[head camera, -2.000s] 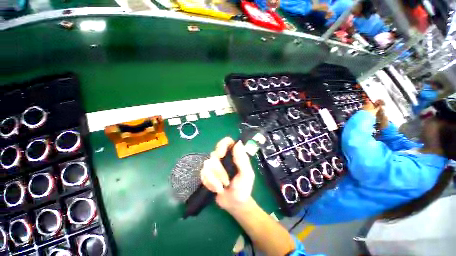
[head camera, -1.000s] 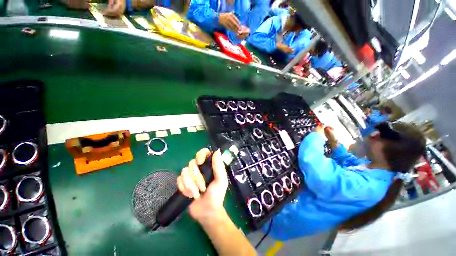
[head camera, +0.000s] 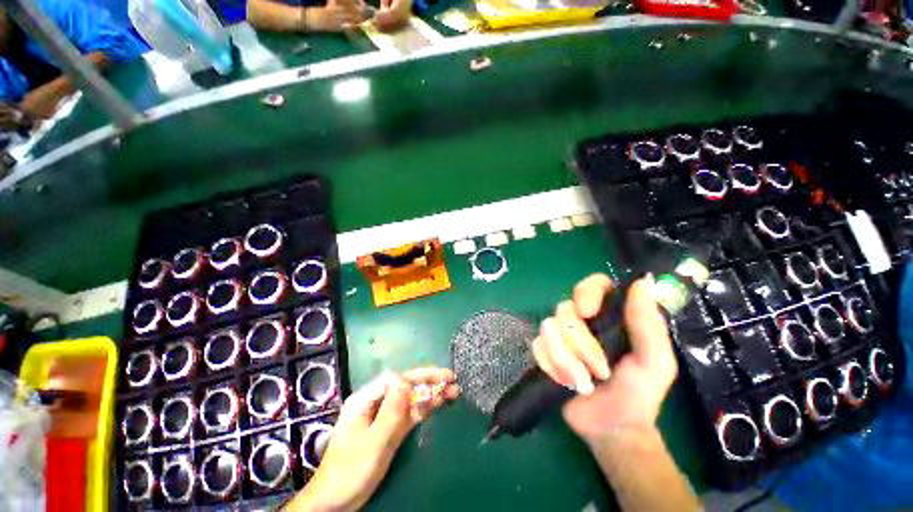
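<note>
My right hand (head camera: 616, 370) is closed around a thick black electric screwdriver (head camera: 536, 400) with a green-white label; its tip points down and left. My left hand (head camera: 385, 415) holds a small watch case (head camera: 428, 392) in its fingertips, mostly hidden by them. The screwdriver tip is right of the case, apart from it. A round grey screw dish (head camera: 489, 350) lies on the green bench between my hands.
An orange fixture (head camera: 408, 275) and a loose silver ring (head camera: 490, 264) stand behind the dish. Black trays of watch cases lie left (head camera: 240, 190) and right (head camera: 651, 205). A yellow bin (head camera: 105, 400) is far left. Other people's hands show beyond the bench.
The view has swung left, showing the whole left tray and yellow bin. My left hand has come into view with a watch case. My right hand still holds the screwdriver.
</note>
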